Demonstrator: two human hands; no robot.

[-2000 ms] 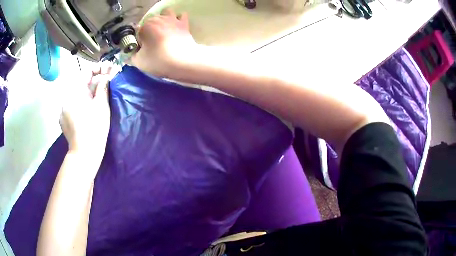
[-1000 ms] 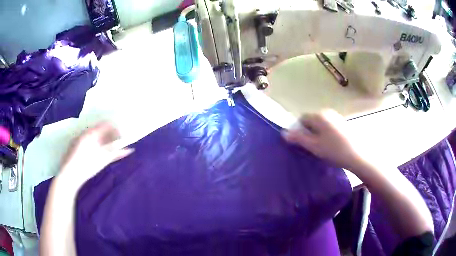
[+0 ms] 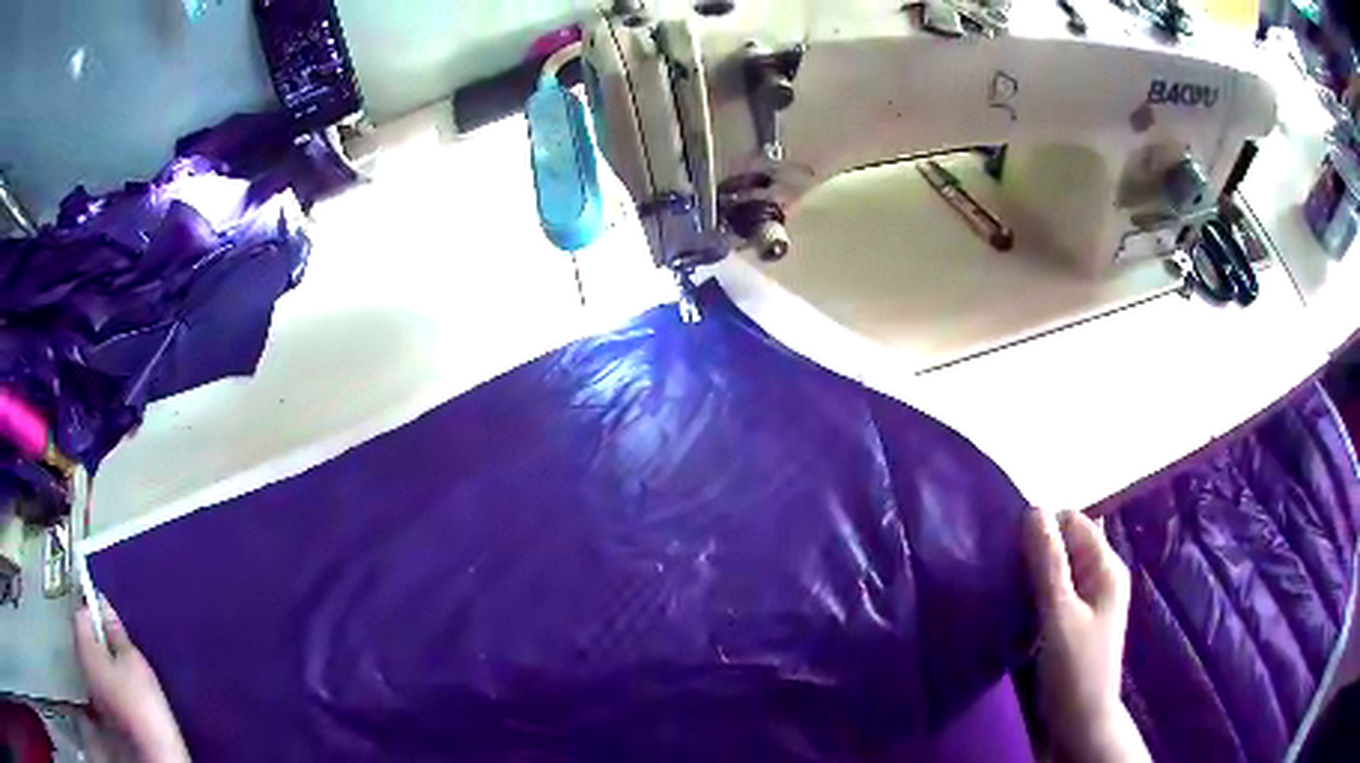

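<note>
A glossy purple shell fabric panel [image 3: 597,537] lies spread over the table front, with white wadding showing along its upper edges. Its top corner is at the presser foot [image 3: 688,292] of the cream-white sewing machine [image 3: 955,97], under bright light. My left hand [image 3: 127,686] holds the panel's far left edge and is partly cut off by the picture's rim. My right hand [image 3: 1080,626] holds the panel's right edge, thumb and fingers at the fabric.
A crumpled purple pile [image 3: 164,283], a pink spool [image 3: 23,423] and a dark phone [image 3: 307,60] are at left. A turquoise lamp [image 3: 564,164] is beside the needle. Tweezers [image 3: 970,204] and scissors [image 3: 1223,261] lie at right. A quilted panel [image 3: 1253,567] hangs at lower right.
The view has swung from close over the needle to the wider table. My left hand has moved down-left to the panel's edge; my right hand has moved down-right along it. The panel is spread flatter.
</note>
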